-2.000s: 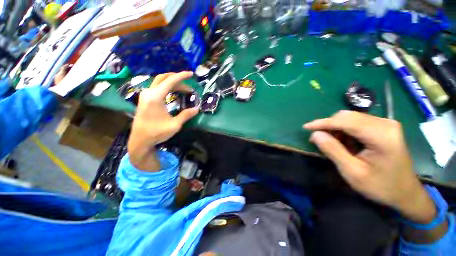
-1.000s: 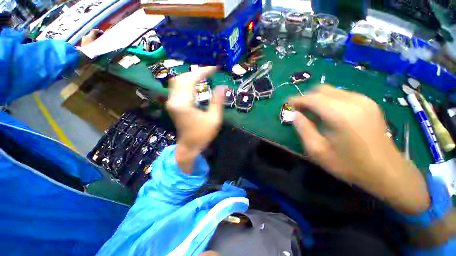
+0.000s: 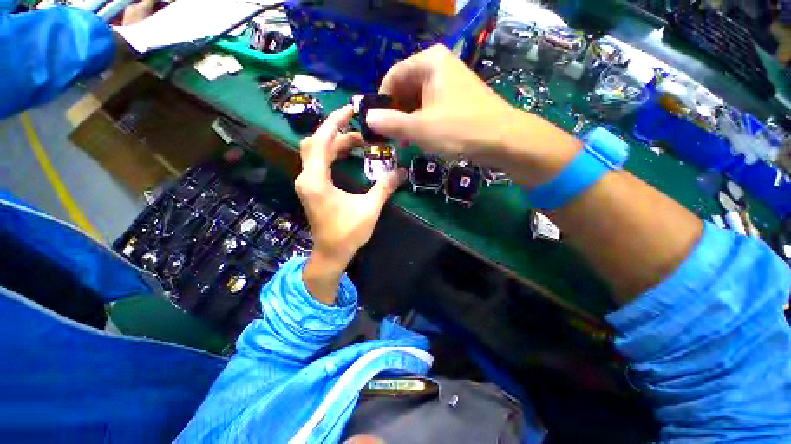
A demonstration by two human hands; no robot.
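My left hand (image 3: pixel 338 195) is at the bench's front edge, its thumb and fingers closed around an opened watch module (image 3: pixel 380 163) with a silver and yellow inside. Whether the module rests on the mat is hidden. My right hand (image 3: pixel 434 100) reaches across from the right and pinches a black squarish piece (image 3: pixel 374 116) just above the module, near my left fingertips. Two dark watch units (image 3: pixel 427 173) with pale rims stand right of my left thumb. Another small unit (image 3: pixel 545 227) with a pale patch lies further right, below my right wrist.
A black tray of units (image 3: pixel 212 247) is below left. A blue box (image 3: pixel 347 52) stands behind my hands. Clear cups (image 3: pixel 559 39) and a blue parts bin (image 3: pixel 702 134) are at the rear right. Another person's blue sleeve (image 3: pixel 52 56) is at the upper left.
My right hand has moved left across the bench to my left hand, and now has the black piece in its fingers. My left fingers have closed in around the module. The view has shifted.
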